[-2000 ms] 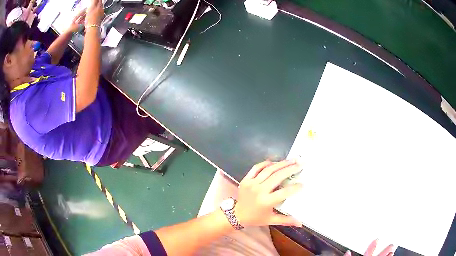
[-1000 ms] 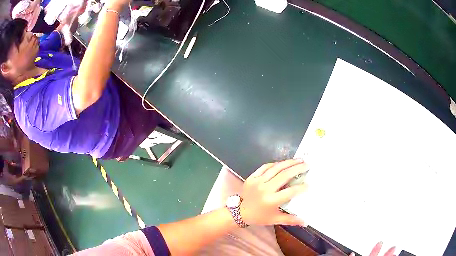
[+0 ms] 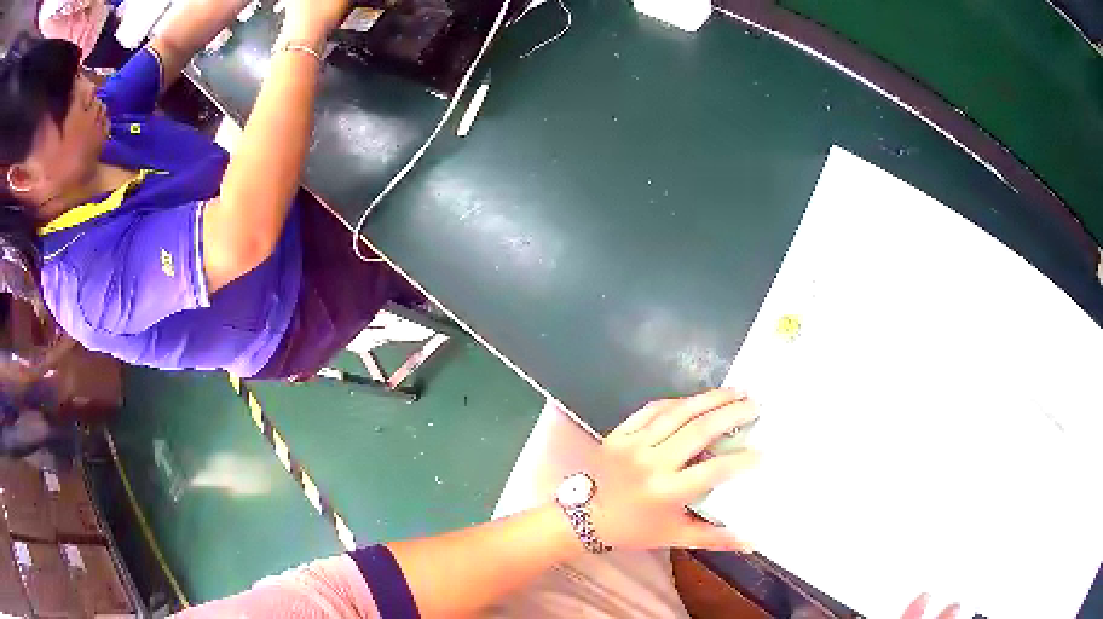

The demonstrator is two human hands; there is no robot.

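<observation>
A large bright white work sheet [image 3: 931,387] with a small yellow mark lies flat on the dark green bench in front of me. My left hand [image 3: 665,472], with a watch on its wrist, rests palm down across the sheet's near left edge, fingers apart and holding nothing that I can see. Only the pale, blurred fingertips of my right hand [image 3: 931,608] show at the bottom edge of the picture, over the near edge of the sheet; the rest is cut off.
A person in a purple shirt [image 3: 182,260] stands or sits at the bench on the left, arms over its far end. A white cable [image 3: 423,151] loops over the bench edge near a small whitish bottle [image 3: 473,110]. A stool [image 3: 393,351] stands beside the person. Cartons [image 3: 61,580] are stacked lower left.
The view has shifted slightly, so the bench things sit further right. The neighbour's arms have moved and the head is turned more to the bench. My left hand stays on the sheet; less of my right hand shows.
</observation>
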